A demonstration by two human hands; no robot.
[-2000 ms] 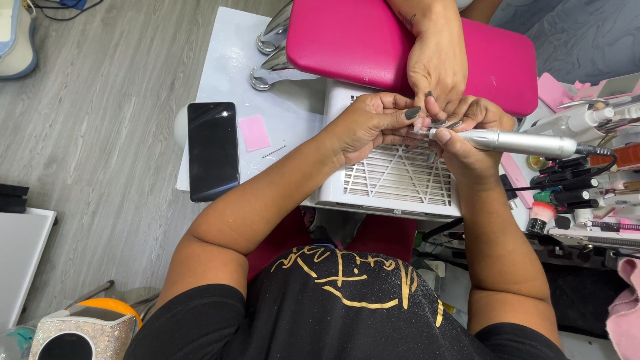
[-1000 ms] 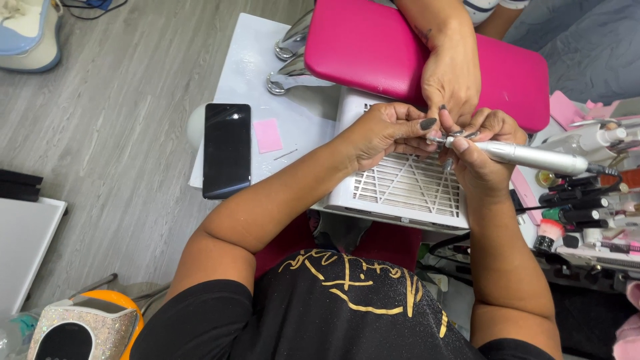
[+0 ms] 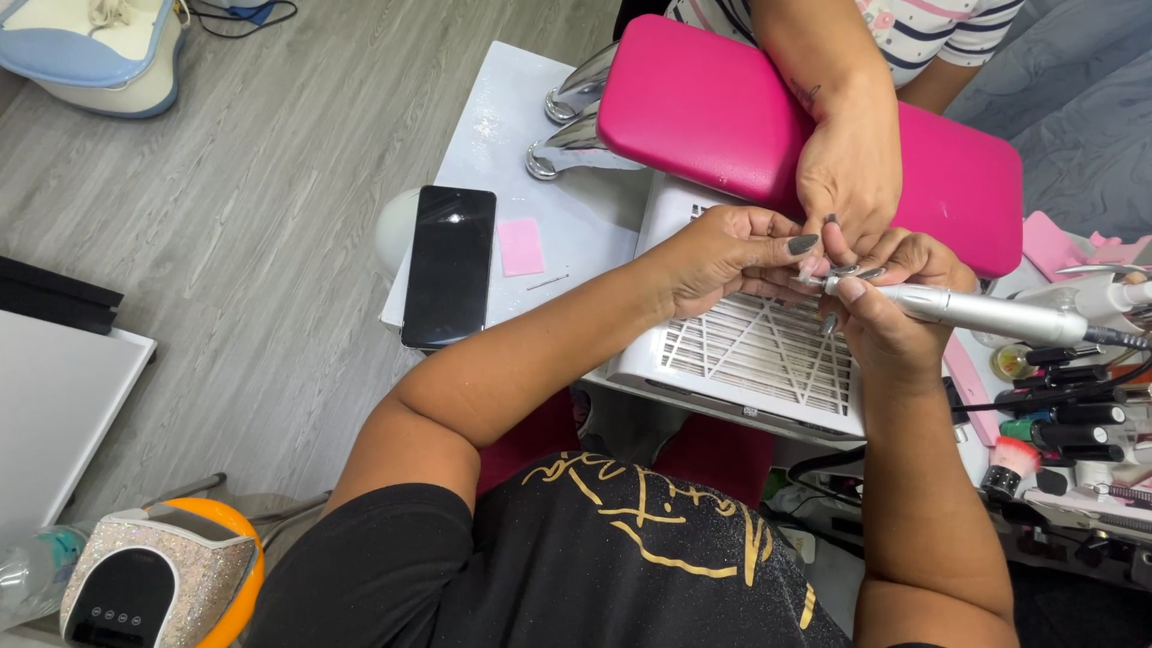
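My right hand [image 3: 900, 306] grips a silver electric nail drill handpiece [image 3: 990, 310], its cable running off to the right. The drill's tip is at the fingers of another person's hand [image 3: 850, 180]. With thumb and fingers, my left hand [image 3: 733, 256] holds a finger of that hand; exactly which one is hard to tell. The other person's wrist rests on a pink padded armrest [image 3: 702, 108] with chrome legs. Below the hands is a white nail dust collector [image 3: 765, 351] with a slatted grille. Dark grey nails show around the drill tip, which is partly hidden by fingers.
A black phone [image 3: 448, 265], a pink square pad [image 3: 521, 247] and a thin metal bit [image 3: 547, 282] lie on the white table [image 3: 504, 117] at left. Nail polish bottles [image 3: 1071, 414] and a brush [image 3: 1012, 463] crowd the right side. A glittery nail lamp [image 3: 162, 576] stands lower left.
My hands keep their hold on the finger and the drill, with only small shifts. More of the other person's striped top shows now. The view has moved somewhat.
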